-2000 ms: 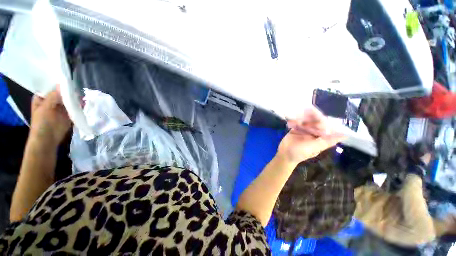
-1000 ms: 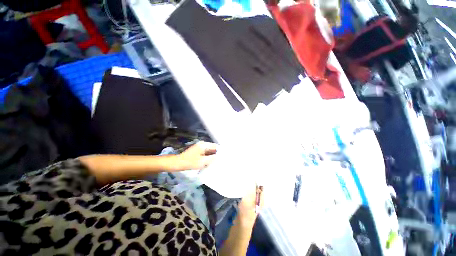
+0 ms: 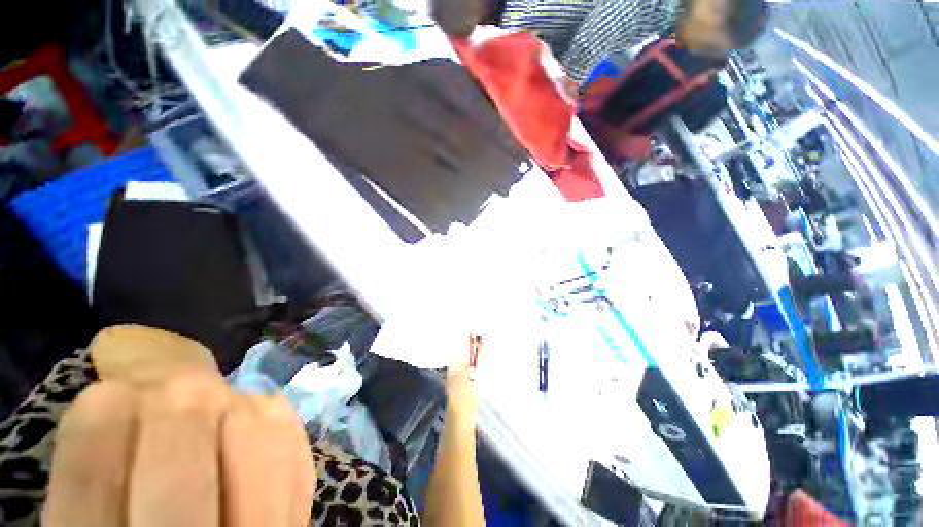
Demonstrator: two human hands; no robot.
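Note:
My left hand [image 3: 185,448] is large and close to the camera at the lower left. Its fingers are side by side and bent; whether anything is inside them is hidden. My right hand [image 3: 462,379] is at the table's near edge, shut on slim reddish-brown snips [image 3: 475,351]. A white piece [image 3: 412,335] lies beside it and overhangs the edge; its outline blends into the white table. The white sewing machine with a black end panel [image 3: 685,437] is to the right.
Dark cut panels [image 3: 402,124] and red fabric [image 3: 530,98] lie farther up the table. A dark stick [image 3: 544,365] and a black phone-like rectangle [image 3: 612,496] are nearer. A blue crate [image 3: 51,216], dark panels and a translucent scrap bag [image 3: 329,386] are below. Another person's striped sleeve [image 3: 587,31] shows beyond.
My left hand has left the white piece and risen close to the camera. My right hand still holds the snips at the edge. The view has shifted, showing more beyond the table.

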